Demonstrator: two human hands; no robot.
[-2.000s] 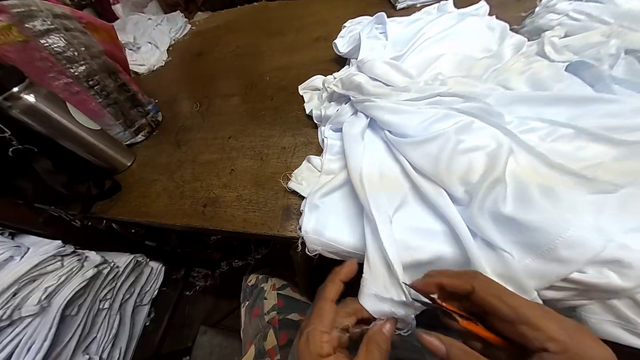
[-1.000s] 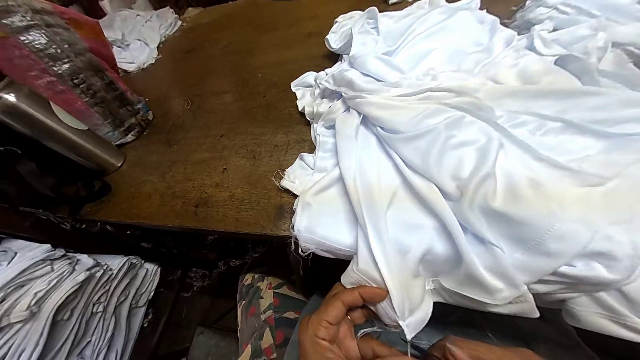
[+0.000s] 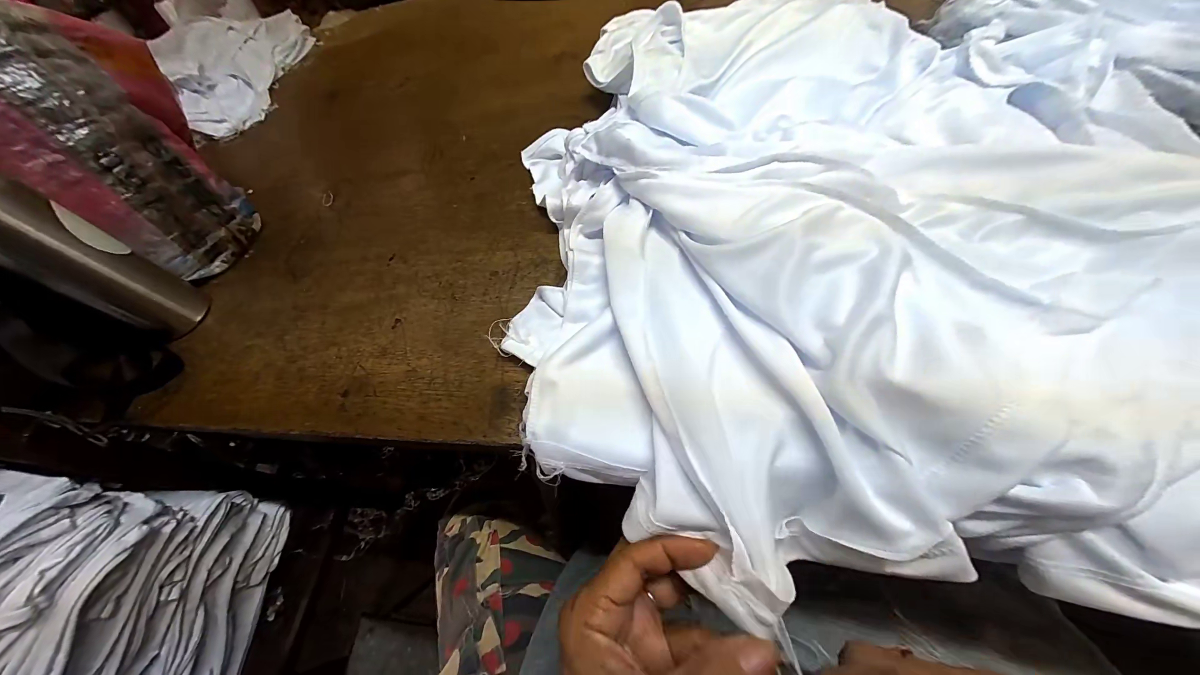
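Note:
A large heap of white fabric [image 3: 806, 309] lies over the right part of the wooden table, with one edge hanging over the front. At the bottom middle, my left hand [image 3: 656, 609] pinches the hanging corner of this fabric between thumb and fingers. Loose white threads [image 3: 792, 647] trail down from that corner. Close by on the right, only a small part of my right hand [image 3: 881, 658] shows at the bottom edge; its fingers and anything in them are cut off by the frame.
The brown wooden table [image 3: 394, 262] carries a crumpled white cloth [image 3: 230, 70] at the back left. A metal bottle [image 3: 103, 258] and a plastic bag [image 3: 122, 131] are on the left. Folded white cloths [image 3: 131, 572] are stacked below. Camouflage-patterned fabric [image 3: 492, 586] lies under the table's edge.
The orange-handled tool seen at my right hand two seconds ago is out of sight. My right hand has moved down, mostly out of view. The fabric corner hangs more stretched from my left hand.

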